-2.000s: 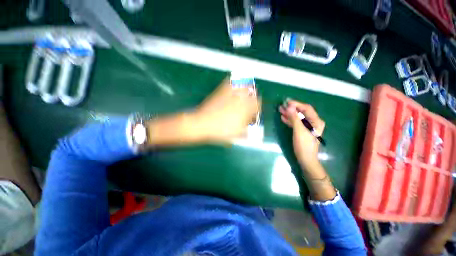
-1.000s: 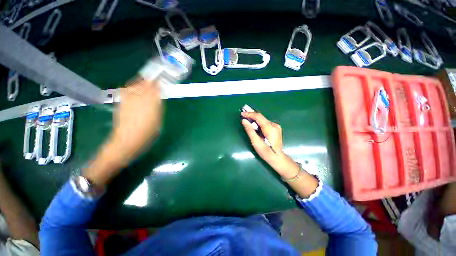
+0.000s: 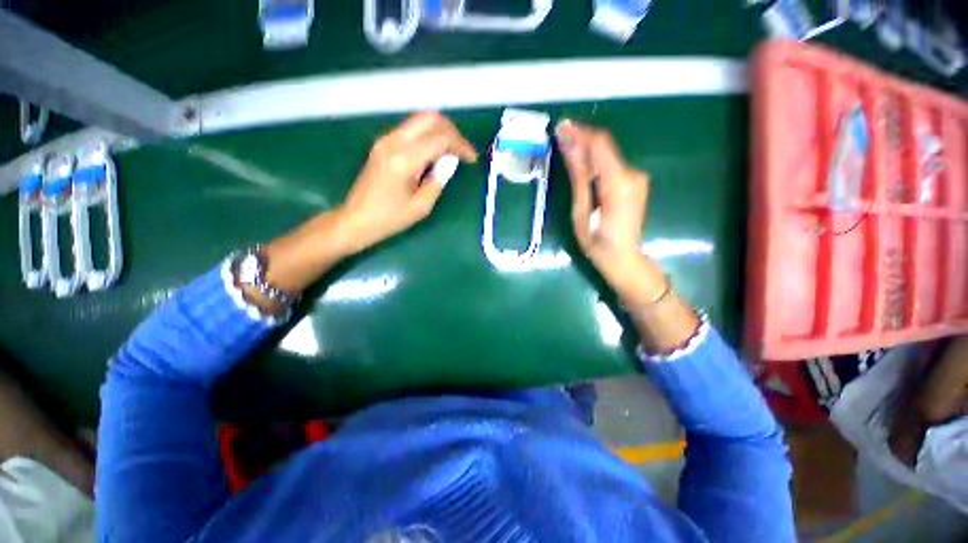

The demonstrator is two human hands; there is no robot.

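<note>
A white oval housing frame [image 3: 517, 191] with a blue patch at its far end lies on the green bench between my hands. My left hand [image 3: 409, 175] is just left of it, fingers bent, with a white cap on one fingertip; it holds nothing that I can see. My right hand [image 3: 607, 196] is just right of the frame, its fingertips near the frame's blue end. It holds a thin dark pen-like tool [image 3: 594, 193], partly hidden by the fingers.
Three similar frames [image 3: 66, 223] lie side by side at the left. A salmon-red tray [image 3: 775, 212] with divided slots is at the right. A white rail [image 3: 478, 87] crosses behind the hands, with more frames beyond it. Parts of people show at both sides.
My left hand has come back from beyond the rail, where it held a blurred frame. A frame now lies between my hands. My right hand still holds the tool.
</note>
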